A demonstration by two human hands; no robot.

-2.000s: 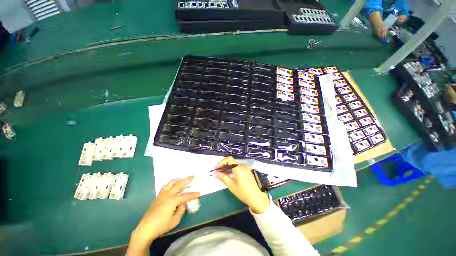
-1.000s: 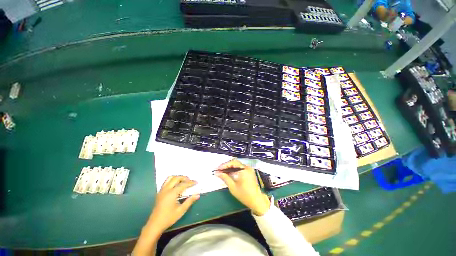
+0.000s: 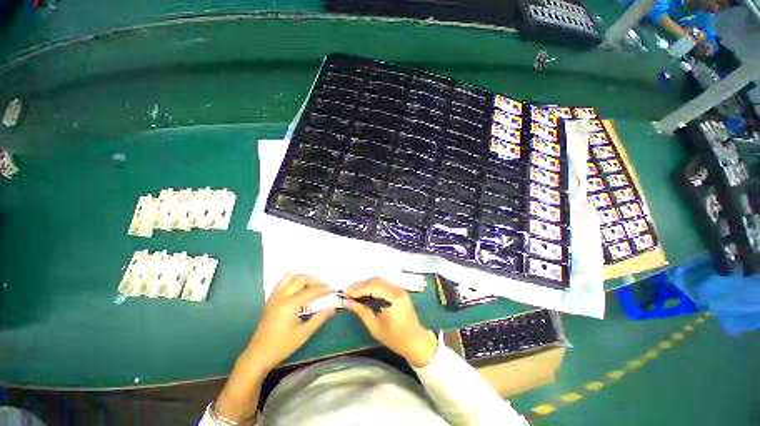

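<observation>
My left hand (image 3: 287, 320) holds a small white housing (image 3: 323, 304) between thumb and fingers over the near edge of the white work paper (image 3: 308, 260). My right hand (image 3: 387, 314) holds dark tweezers (image 3: 377, 303) and its fingertips meet the housing's right end. The tweezer tips are too small to make out. Two rows of white housings lie at the left, a back row (image 3: 183, 210) and a front row (image 3: 169, 275). The black blister tray (image 3: 392, 158) lies beyond my hands, with coloured modules (image 3: 546, 205) in its right columns.
A filled tray (image 3: 618, 200) sits on tan cardboard at the right. An open carton (image 3: 514, 366) with black contents stands at the bench's near edge. A blue bin (image 3: 658, 297) is at lower right. A person's hand (image 3: 704, 46) shows at upper right, near a slanting grey post.
My hands have come together, and the white housing is now held up between them. The right hand's tweezers have left the paper. The whole view has shifted, with the bench appearing higher.
</observation>
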